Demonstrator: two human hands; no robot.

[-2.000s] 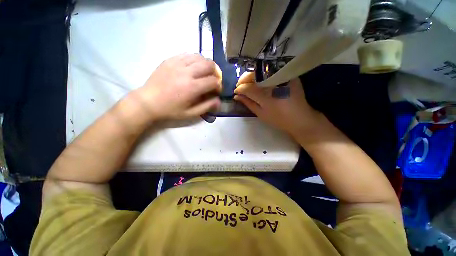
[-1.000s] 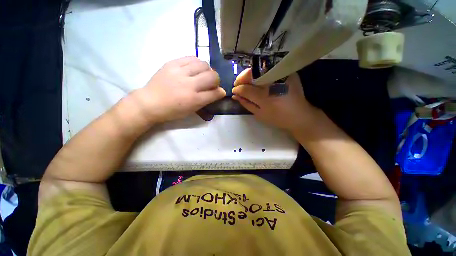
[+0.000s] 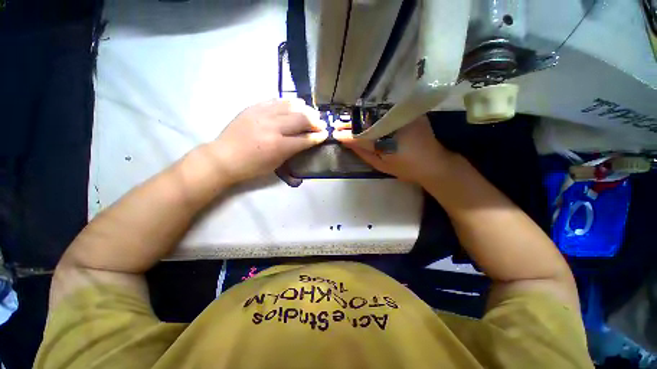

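The off-white sewing machine head (image 3: 439, 43) stands at upper centre and right. A narrow dark cloth strip (image 3: 299, 50) runs from behind the head down to the lit needle area (image 3: 338, 115). My left hand (image 3: 270, 140) lies left of the needle, its fingertips pinching the dark cloth edge just in front of the presser foot. My right hand (image 3: 400, 151) is right of the needle, partly under the head, its fingertips on the same edge, close to the left ones. A small dark grey block (image 3: 386, 145) shows at the right fingers. The shiny needle plate (image 3: 331, 160) lies below the fingertips.
Black cloth (image 3: 43, 144) lies at left, and more dark cloth (image 3: 490, 158) lies right of my right hand. A cream knob (image 3: 490, 103) sticks out of the head. A blue tray (image 3: 594, 223) with a white ring-shaped item is at right. The white table (image 3: 288, 220) has a speckled front edge.
The fingertips of both hands have come closer together at the needle, and less dark cloth shows between them. The view has shifted, so the machine head and knob appear further left.
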